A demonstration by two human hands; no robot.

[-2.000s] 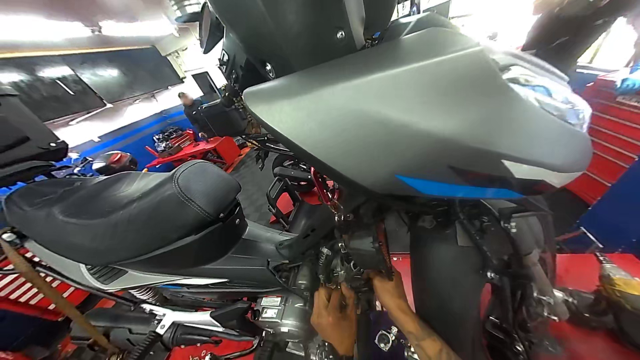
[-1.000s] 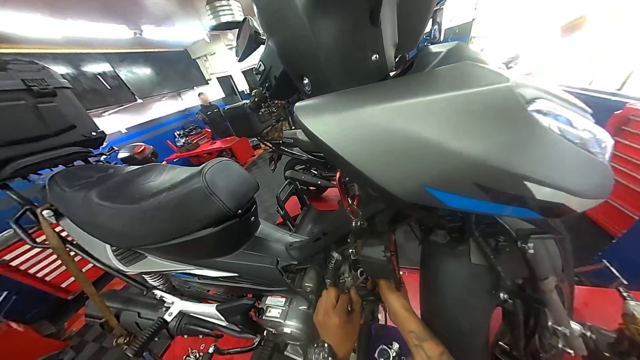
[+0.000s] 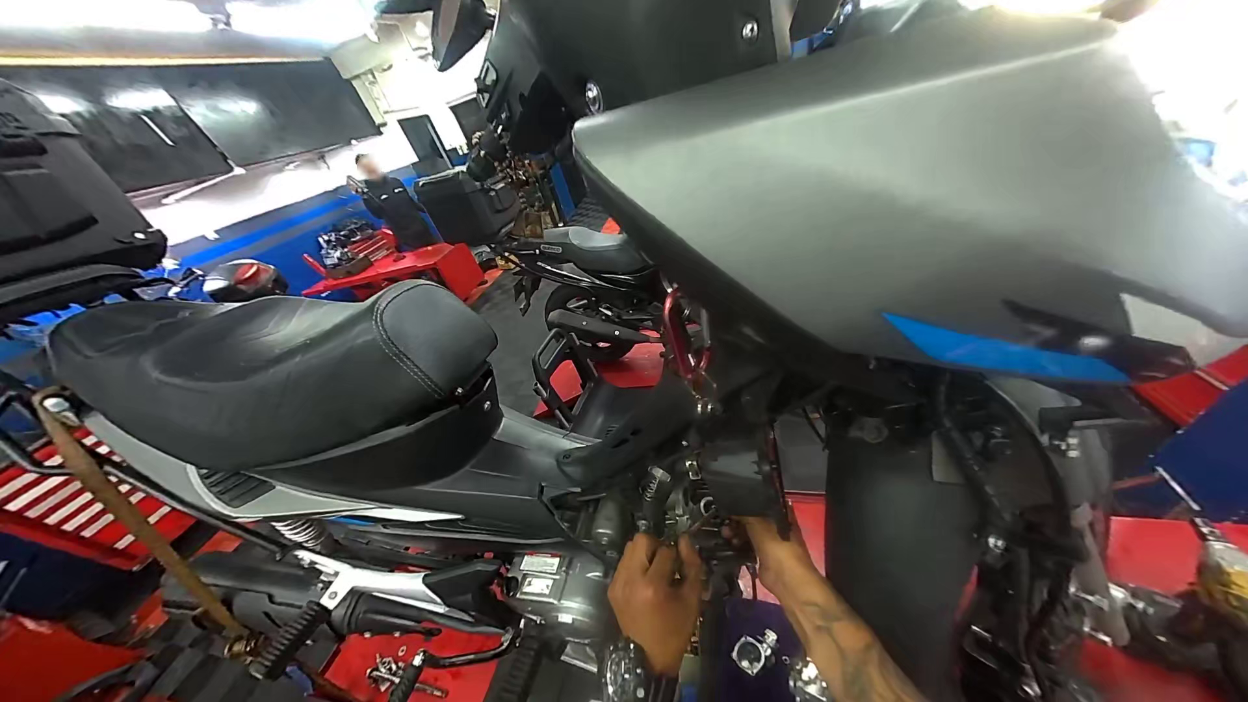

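A motorcycle with a black seat (image 3: pixel 283 375) and a grey front fairing (image 3: pixel 877 195) fills the view. My left hand (image 3: pixel 658 595), with a wristwatch, is at the engine area under the fairing, fingers bent against small parts near a ribbed hose (image 3: pixel 652 485). Just right of it, my right hand (image 3: pixel 765 546) reaches in beside a dark box-like part (image 3: pixel 736 478); its fingertips are hidden. Whether either hand grips something cannot be told. The engine case (image 3: pixel 561 590) lies left of my hands. A round metal part (image 3: pixel 750 654) rests on a dark cloth below them.
Small metal parts (image 3: pixel 390 668) lie on the red surface at the lower left. A brown strap (image 3: pixel 136 517) runs down from the rear rack. The front wheel (image 3: pixel 892 565) stands to the right. Another motorcycle (image 3: pixel 595 258), a red workbench (image 3: pixel 409 271) and a person (image 3: pixel 395 205) are behind.
Both hands remain at the engine area, with small shifts of the fingers. The view has moved slightly.
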